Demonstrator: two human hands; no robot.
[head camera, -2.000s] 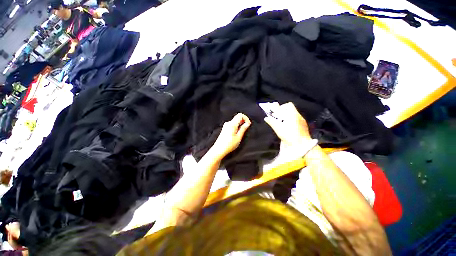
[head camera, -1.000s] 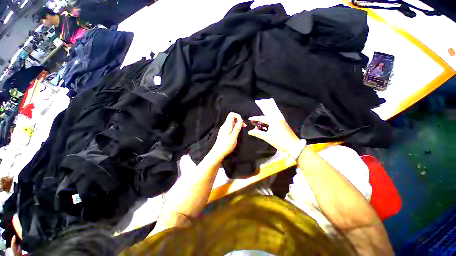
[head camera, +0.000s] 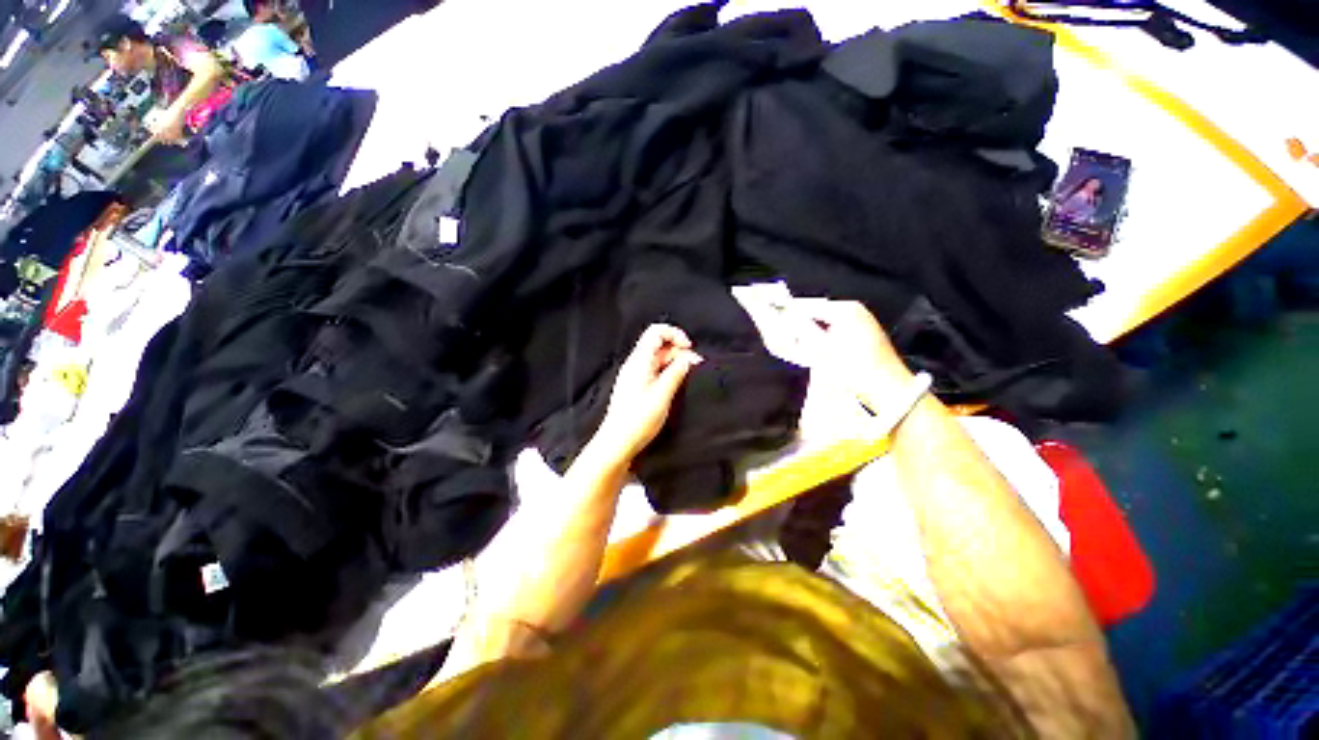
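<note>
The black garment (head camera: 702, 412) lies in a large heap and reaches the table's front edge. My left hand (head camera: 644, 388) is over its near part, thumb and fingertips close together; whether cloth or thread is between them cannot be told. My right hand (head camera: 842, 347) is to the right, apart from the left, fingers pointing left. A small dark piece, likely the thread snips (head camera: 822, 325), shows at its fingers; the rest is hidden in the hand. Small white labels (head camera: 449, 230) show on the heap.
A smartphone (head camera: 1086, 203) lies right of the heap on the white table with yellow edging (head camera: 1230, 284). A red stool (head camera: 1102, 535) is by my right forearm. Navy garments (head camera: 275, 152) lie farther left. People are at the upper left; another hand (head camera: 42, 701) shows at lower left.
My right hand came near my left fingertips with the dark snips showing, then moved away to the right. My left hand has shifted slightly left. The view has shifted slightly.
</note>
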